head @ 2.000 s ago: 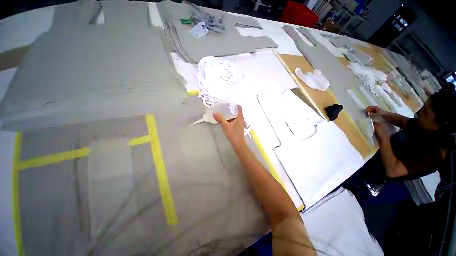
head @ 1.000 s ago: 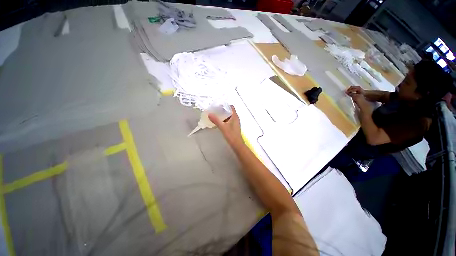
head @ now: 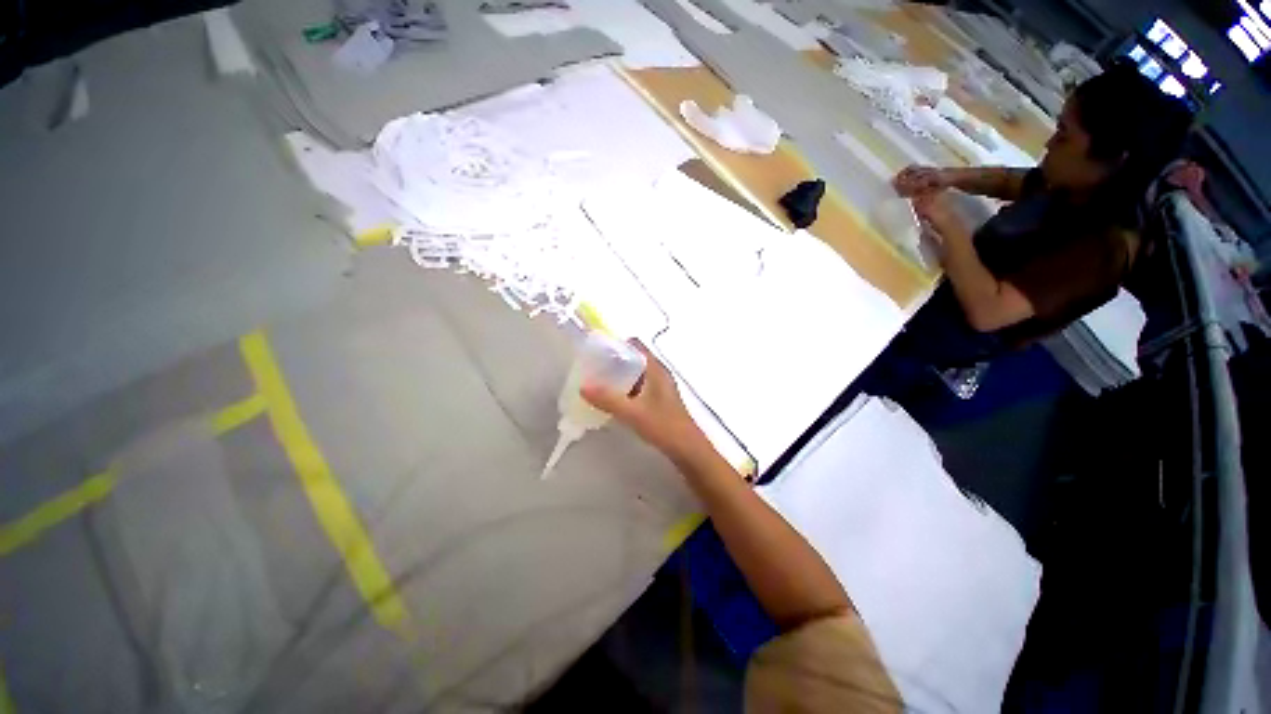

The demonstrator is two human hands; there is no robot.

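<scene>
My right hand (head: 644,398) comes in from the lower right and is shut on a whitish squeeze bottle (head: 597,374). The bottle is tilted, its long thin tip pointing down and left, over the grey work surface (head: 474,460). Just beyond it lies a tangled pile of thin white strips (head: 460,175), with loose ends trailing towards the bottle. My left hand is not in view.
Yellow tape (head: 321,481) marks the grey surface. White cut pieces (head: 753,321) lie right of the bottle, with a white stack (head: 906,544) lower right. A black lump (head: 803,202) lies beyond. Another person (head: 1038,237) works at the table's right side.
The view has swung right, so the table things appear further left. The bottle in my right hand has moved nearer the table's front edge, its tip now pointing more downward.
</scene>
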